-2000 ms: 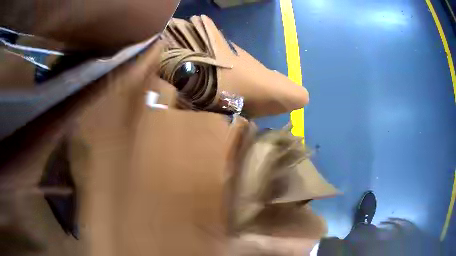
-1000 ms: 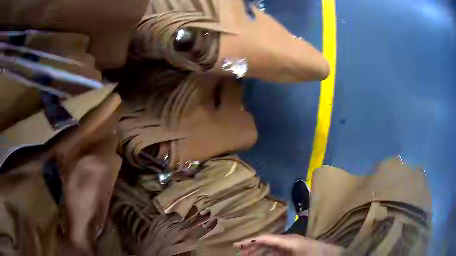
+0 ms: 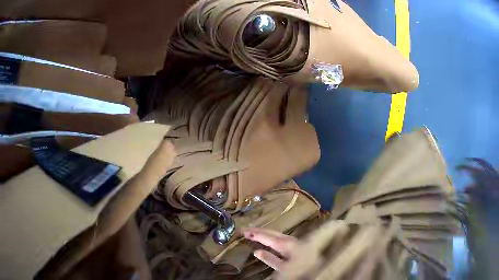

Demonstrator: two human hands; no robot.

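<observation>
My right hand point(image 3: 273, 249) shows at the bottom middle, its fingers apart and pointing left, close to the ball-ended metal rod point(image 3: 219, 223). Its wrist and arm are hidden behind a blurred, fanned bundle of brown panels point(image 3: 405, 213) at the lower right. What holds this bundle cannot be told. Brown layered pieces point(image 3: 279, 150) hang around the rod. More brown bands loop around a second metal rod end point(image 3: 261, 24) above. I cannot make out my left hand.
At left hang brown panels, a cream-tan panel point(image 3: 33, 197) and a black label point(image 3: 82, 175). A clear plastic scrap point(image 3: 328, 75) is on the upper bundle. Blue-grey floor point(image 3: 355, 117) with a yellow line point(image 3: 402, 27) lies right. A dark blurred shape point(image 3: 476, 186) is at the right edge.
The hanging pieces have shifted right in the view. The ball-ended rod now shows plainly. My right hand is closer to it, and the fanned bundle has moved up and left, covering more of the arm.
</observation>
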